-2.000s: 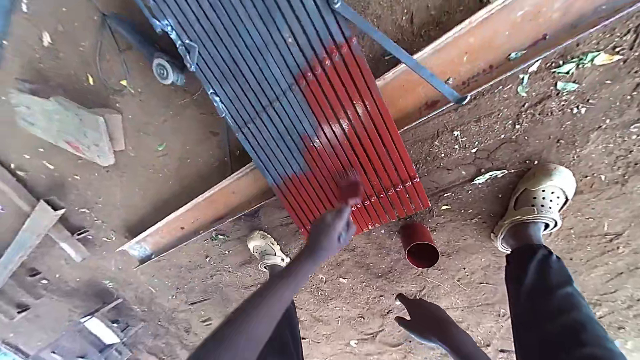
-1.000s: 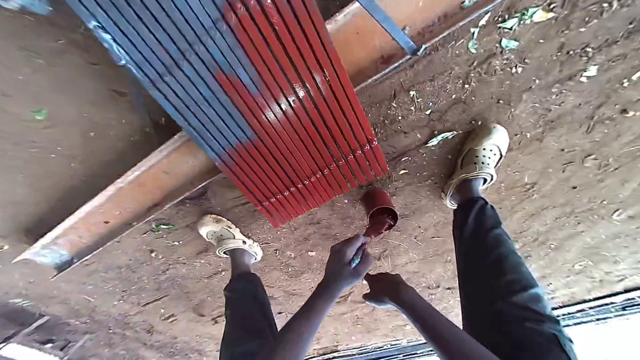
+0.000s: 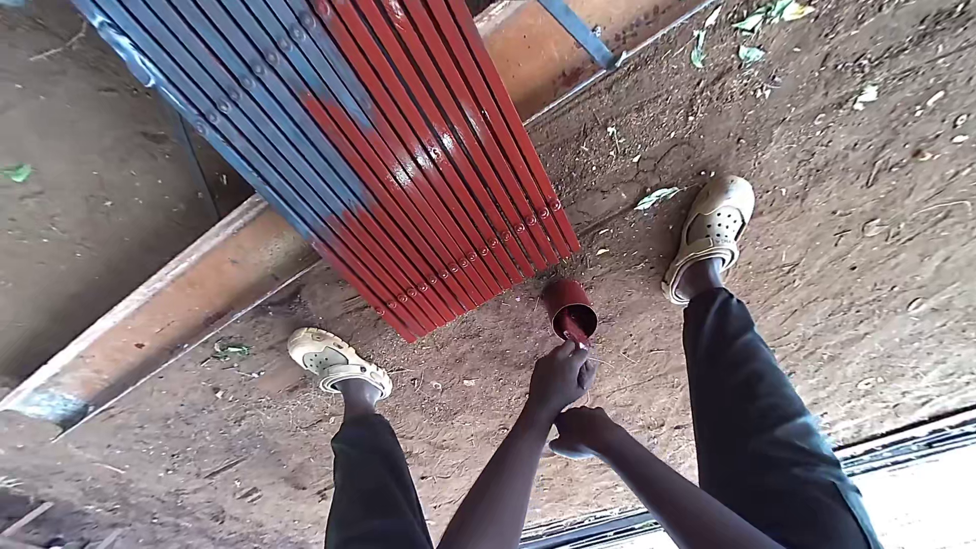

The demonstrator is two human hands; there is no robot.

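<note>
My left hand [image 3: 560, 381] is closed around the handle of a paintbrush [image 3: 576, 334], whose bristles are inside a red cylindrical paint container [image 3: 566, 299] on the dirt. Just below it, my right hand [image 3: 583, 433] is close to the left wrist; its fingers are curled, and whether they hold anything is not visible. Above the container lies a panel of narrow parallel metal slats [image 3: 435, 198]. Wet, glossy red covers its near end and right side, while the upper left part is blue-grey. Rows of round rivet-like spots cross the slats.
A rusty metal beam [image 3: 183, 293] runs diagonally under the panel. A flat blue-grey bar [image 3: 579, 34] lies across it at the top. My feet, in beige clogs [image 3: 717, 221], stand on either side of the container. Leaves [image 3: 657, 198] are scattered on the dirt.
My left hand has moved the brush from the red slats down into the container. My right hand, spread apart to the right two seconds ago, has come beside the left. The view has shifted.
</note>
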